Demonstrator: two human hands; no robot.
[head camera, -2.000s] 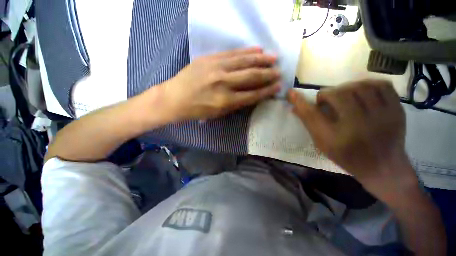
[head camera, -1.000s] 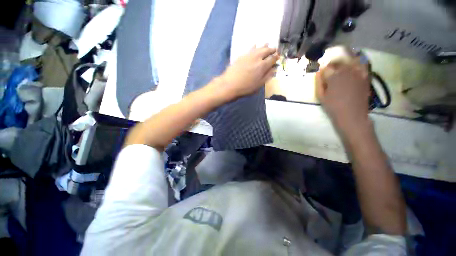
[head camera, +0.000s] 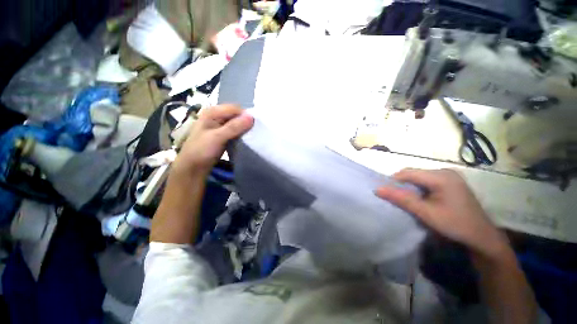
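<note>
A white piece (head camera: 335, 183) with a dark grey patterned panel (head camera: 269, 174) along its left side is stretched between my two hands, above my lap at the table's front edge. My left hand (head camera: 212, 136) pinches its upper left corner between thumb and fingers. My right hand (head camera: 430, 199) pinches its right end. The cloth is slightly blurred, and its lower edge blends with my light shirt. The sewing machine (head camera: 468, 73) stands behind at upper right, away from the cloth.
Black-handled scissors (head camera: 476, 147) lie on the machine bed at right. A grey panel (head camera: 241, 76) lies at the white table's (head camera: 322, 82) left edge. Heaped grey, white and brown cloth and blue plastic (head camera: 95, 104) fill the left side. Dark cloth lies behind the machine.
The cloth has come away from the needle area towards my body and is now spread between both hands. My right hand has left the machine head. The view has shifted, showing more of the table.
</note>
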